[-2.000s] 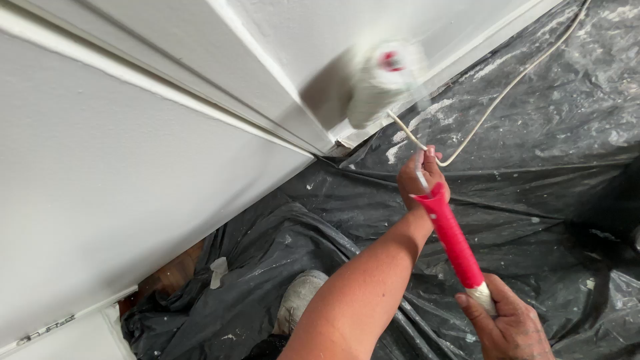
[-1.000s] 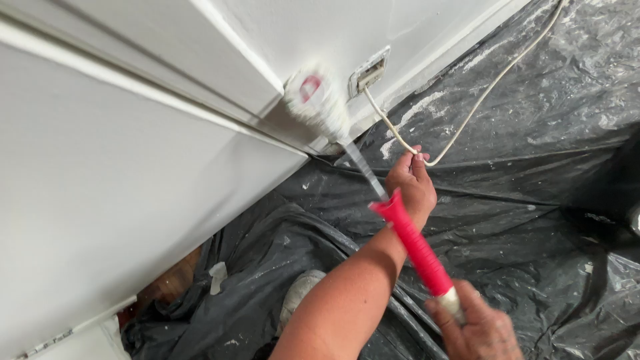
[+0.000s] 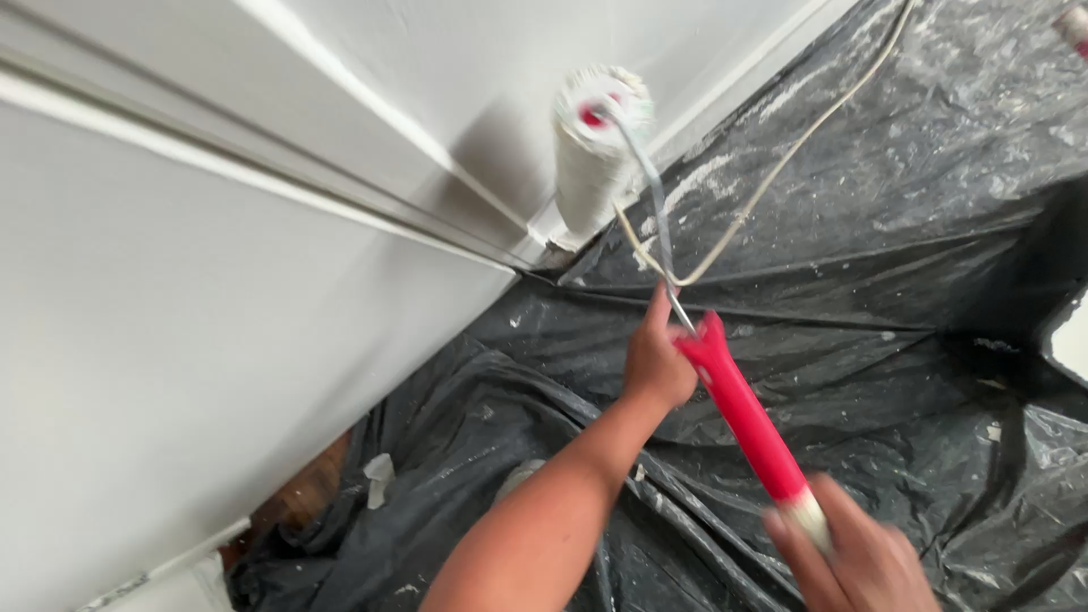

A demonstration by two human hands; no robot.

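My right hand (image 3: 867, 552) grips the pale lower end of a paint roller's red handle (image 3: 756, 416) at the lower right. The metal frame runs up to a white, paint-covered roller sleeve (image 3: 586, 170), which stands against or close to the white wall (image 3: 459, 68) beside the corner. My left hand (image 3: 659, 357) is behind the roller frame, its fingers pinching a cream cable (image 3: 765, 183) at its low bend. The cable's wall end disappears by the sleeve, which hides the spot behind it.
Wrinkled black plastic sheeting (image 3: 850, 314) with paint marks covers the floor up to the wall's foot. A white panel (image 3: 212, 323) stands at the left, with brown flooring (image 3: 306, 489) showing below it. Part of a shoe (image 3: 517, 480) shows behind my left forearm. A white-edged object (image 3: 1071, 340) is at the right edge.
The roller sleeve has moved right from near the corner trim and now hides the wall outlet that showed one second ago. My left hand still holds the cable.
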